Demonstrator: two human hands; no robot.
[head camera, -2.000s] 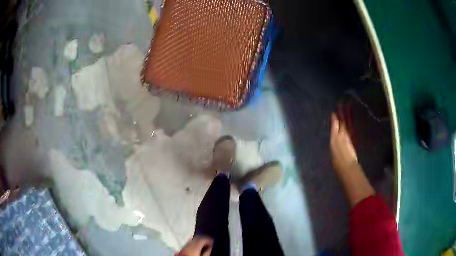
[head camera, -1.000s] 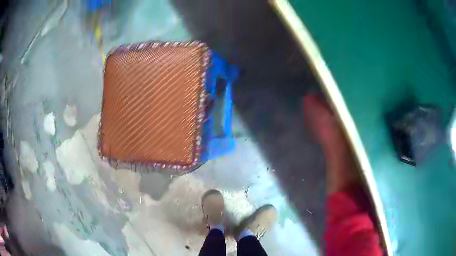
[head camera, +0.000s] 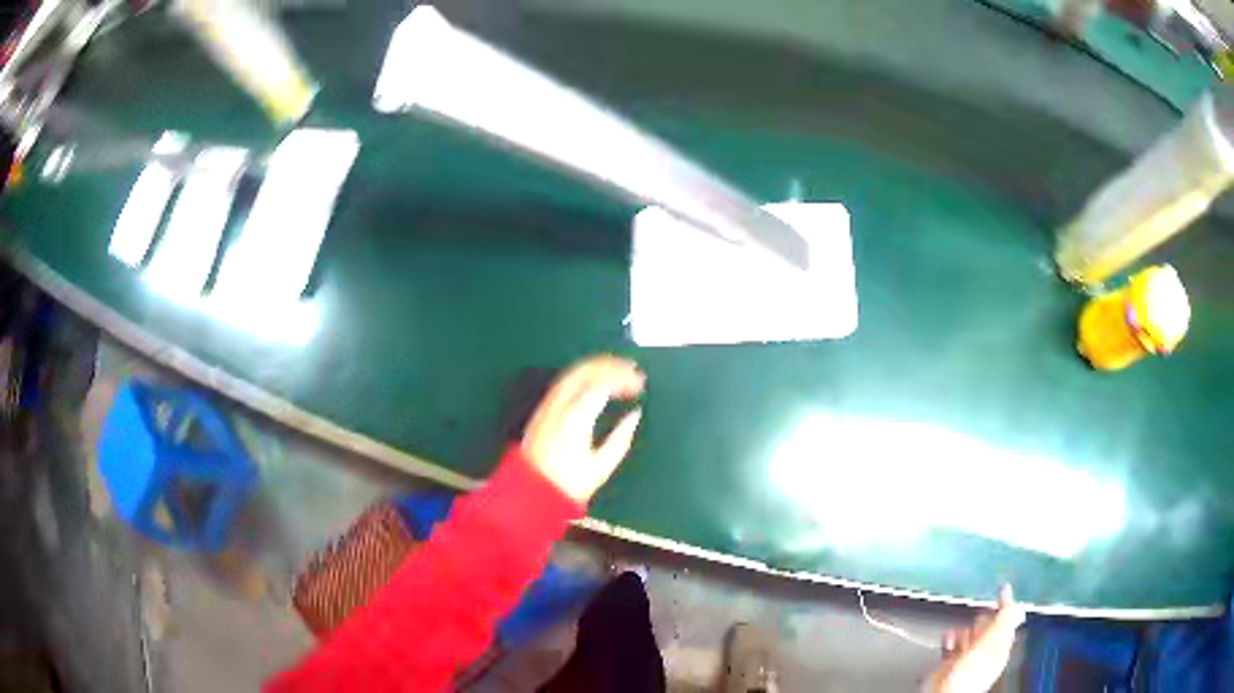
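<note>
A white lamp base (head camera: 744, 305) lies flat on the green tabletop (head camera: 447, 325). A long white and silver-grey arm (head camera: 568, 129) rises from it toward the upper left. My left hand (head camera: 585, 431) is over the table just below the base's left corner, fingers apart and curved, not touching it. A dark box (head camera: 529, 401) lies beside and partly behind this hand. My right hand (head camera: 981, 653) is at the table's front edge, partly cut off by the bottom of the picture. A thin white cable (head camera: 896, 628) hangs below the edge and runs toward it; whether the fingers hold it is unclear.
Several white flat pieces (head camera: 287, 217) stand at the left. A yellow figurine (head camera: 1134, 320) sits at the right beside a plastic-wrapped post (head camera: 1148, 196). Another wrapped post (head camera: 257, 54) is at the upper left. A blue stool (head camera: 173, 463) and a brown-topped stool (head camera: 355, 569) are below the table edge.
The view has swung from the floor and stool up to the tabletop. The lamp base, its arm and the figurine now show. My left hand is now over the table.
</note>
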